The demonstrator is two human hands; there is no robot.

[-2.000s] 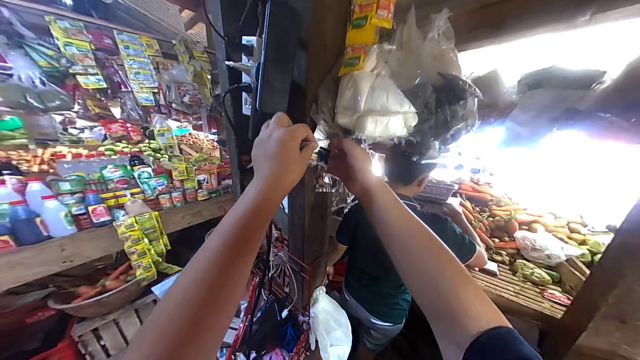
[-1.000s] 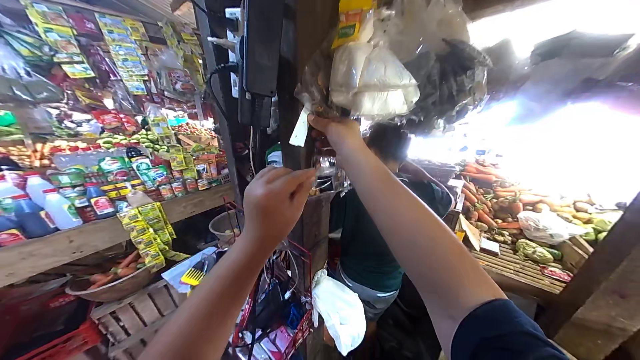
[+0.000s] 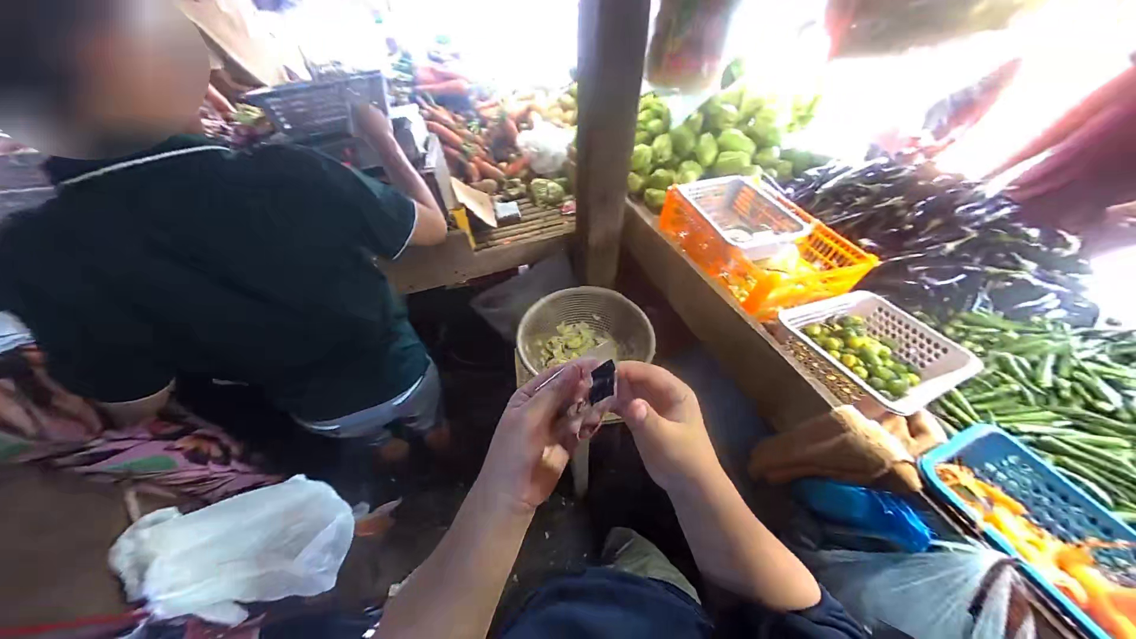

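Observation:
Low in the middle of the head view, my left hand [image 3: 543, 426] and my right hand [image 3: 667, 424] are close together, fingers bent around a small dark object [image 3: 603, 381] between their fingertips. A thin pale piece also shows at my left fingers; what it is cannot be told. Just beyond the hands stands a round woven basket [image 3: 586, 302] with pale yellow-green vegetable pieces [image 3: 571, 343] in it, partly hidden by my fingers.
A person in a dark shirt [image 3: 240, 257] stands at the left. A wooden post [image 3: 611, 142] rises ahead. Orange crate [image 3: 714, 266], white tray of small green citrus [image 3: 954, 366] and blue tray [image 3: 972, 439] line the right. A white plastic bag [image 3: 240, 550] lies lower left.
The view has swung right and down from the hanging bags to the basket. My hands, raised near the post earlier, are now lower and together around the small dark object.

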